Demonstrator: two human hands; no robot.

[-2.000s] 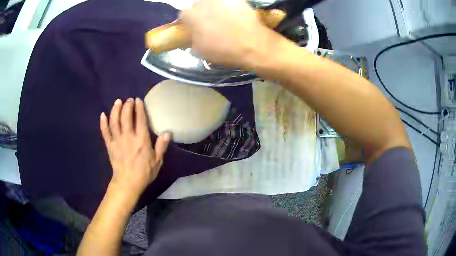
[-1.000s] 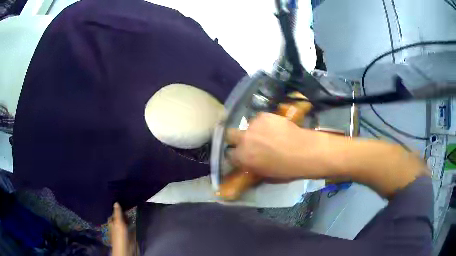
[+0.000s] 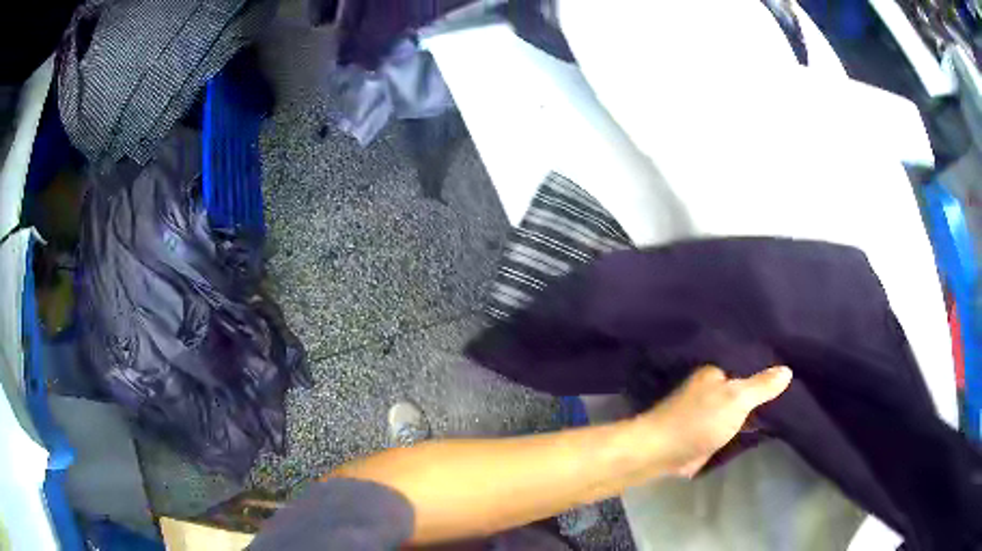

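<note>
The dark purple garment (image 3: 754,291) lies over the white board and hangs past its left edge. Black, grey and white striped lining (image 3: 555,237) shows beside its upper left part. My left hand (image 3: 716,414) reaches in from the lower left and grips a fold of the dark garment, thumb pointing right; its fingers are partly hidden by the cloth. My right hand is out of the picture. The iron and the pale rounded pad are not in view.
The white board (image 3: 743,129) spreads across the upper right. At left are a shiny dark garment heap (image 3: 172,312), a checked cloth (image 3: 162,75) and a blue slatted container (image 3: 234,161). The speckled floor (image 3: 355,258) shows between heap and board. Dark and pale cloths lie at the top.
The view has swung left, showing floor and garment heap. The iron, my right hand and the pad have left view. The garment is shifted and folded, now held by my left hand.
</note>
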